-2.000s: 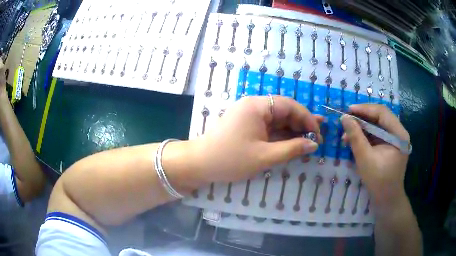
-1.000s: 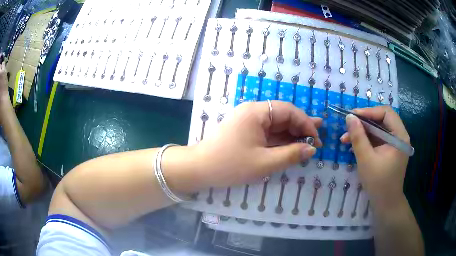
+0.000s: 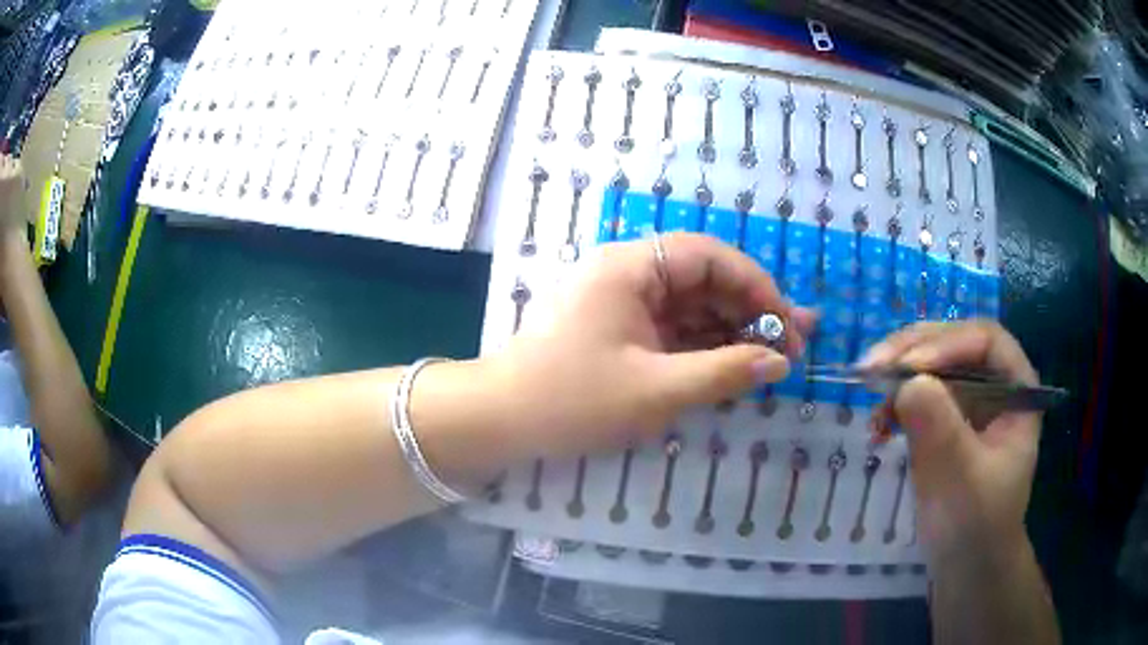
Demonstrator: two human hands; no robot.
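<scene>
My left hand (image 3: 642, 340) pinches a small shiny metal piece (image 3: 765, 329) between thumb and fingers; its round end faces up and the rest is hidden by the fingers. My right hand (image 3: 963, 416) holds slim dark tweezers (image 3: 957, 376) almost level, their tips pointing left, a little to the right of the left thumb. Both hands are above a white holding board (image 3: 806, 498) with rows of bar-shaped metal pieces (image 3: 710, 485). A blue patterned film (image 3: 963, 294) lies across the board's middle rows, partly hidden by the hands.
A second white board (image 3: 315, 222) with similar pieces lies at upper left. Stacked boards (image 3: 1007, 44) and crumpled clear plastic (image 3: 1120, 151) are at upper right. Another person's arm (image 3: 57, 378) is at the left edge. A yellow strip (image 3: 120, 302) runs along the dark green table.
My right hand has moved down, and the tweezers have swung from slanted to nearly level, tips lower. The piece in my left fingers now shows its round end more upward.
</scene>
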